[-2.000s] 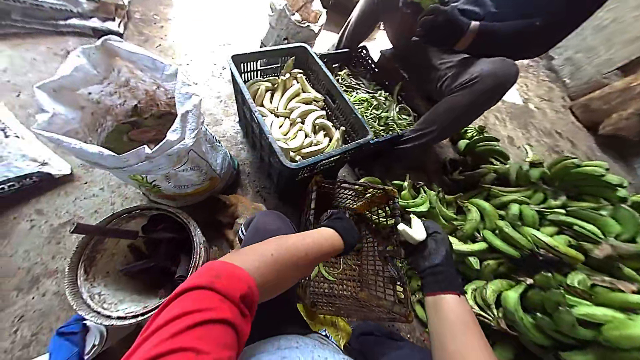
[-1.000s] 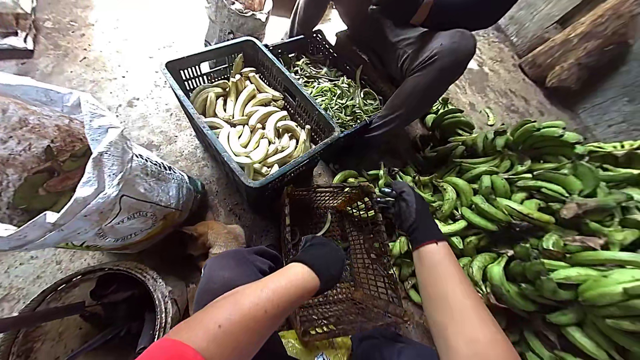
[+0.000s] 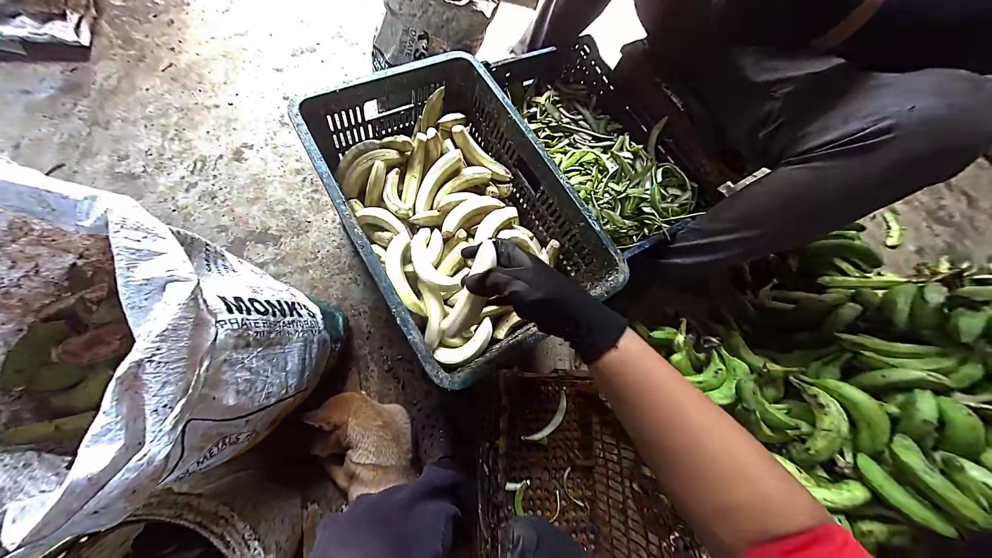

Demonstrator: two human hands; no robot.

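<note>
My right hand point(image 3: 535, 291), in a black glove, reaches in from the lower right over the dark blue-green plastic crate point(image 3: 364, 267). Its fingers are closed on a peeled banana or plantain point(image 3: 482, 267), just above many other pale peeled fruits point(image 3: 438, 182) in that crate. Below my forearm is a brown mesh crate point(image 3: 620, 480) with a few scraps of peel, including a curved pale strip point(image 3: 549, 418). Out of view is my left hand. Unpeeled green bananas or plantains point(image 3: 852, 411) lie heaped at the right.
A second dark crate holds green peels point(image 3: 612, 163), beside a seated person's dark-trousered leg point(image 3: 821, 163). An open white woven sack point(image 3: 225, 341) stands at the left, near a round container point(image 3: 225, 511). A small tan animal point(image 3: 368, 434) is close to my knee point(image 3: 395, 515).
My right hand has moved from beside the brown mesh crate to over the peeled fruit. My left hand, earlier in the mesh crate, has left the view. The view has shifted closer to the fruit crate.
</note>
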